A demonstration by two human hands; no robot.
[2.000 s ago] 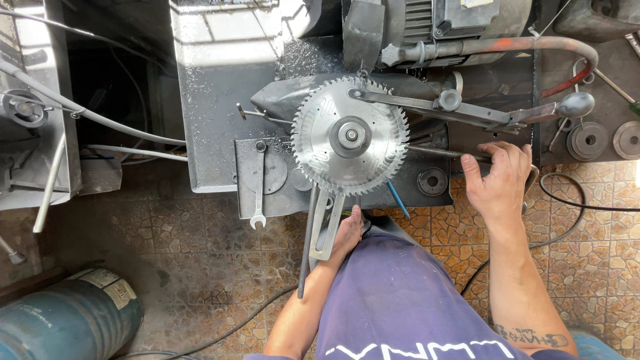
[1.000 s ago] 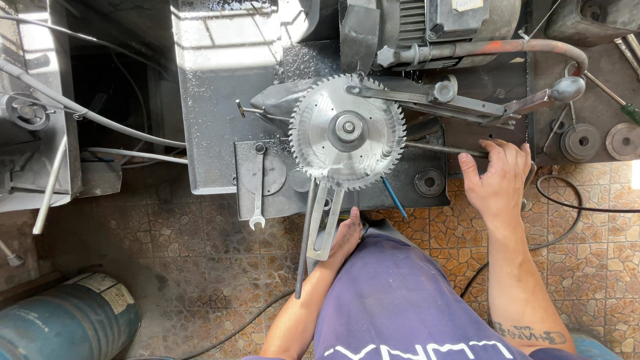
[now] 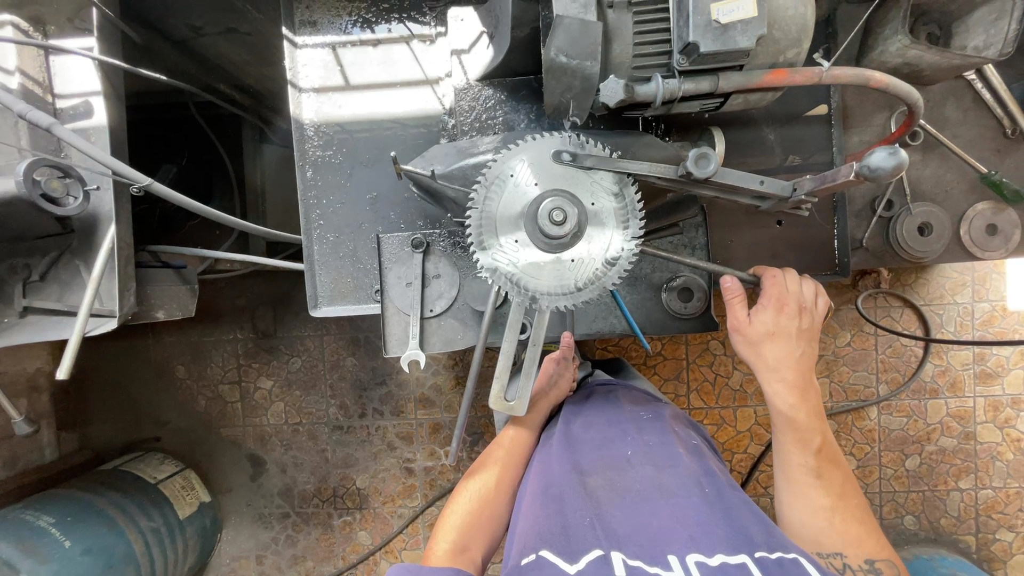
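Observation:
A toothed circular saw blade (image 3: pixel 512 208) is mounted flat on a hub in the middle of the machine. My right hand (image 3: pixel 778 316) is closed around the end of a metal rod (image 3: pixel 696 262) to the right of the blade. Below the blade, my left hand (image 3: pixel 558 372) grips a dark rod (image 3: pixel 570 322) near the bench edge, its fingers partly hidden by my wrist and shirt. A slotted metal bar (image 3: pixel 504 372) sticks out beneath the blade, with a long bare rod (image 3: pixel 470 384) to its left. A jointed metal arm (image 3: pixel 656 166) reaches over the blade's upper right.
A combination wrench (image 3: pixel 416 312) lies over a round disc on the plate at left. An electric motor (image 3: pixel 720 40) and a reddish hose (image 3: pixel 800 77) are above right. Metal flanges (image 3: pixel 992 228) lie at far right. A blue barrel (image 3: pixel 104 520) stands lower left; a black cable (image 3: pixel 920 376) crosses the floor.

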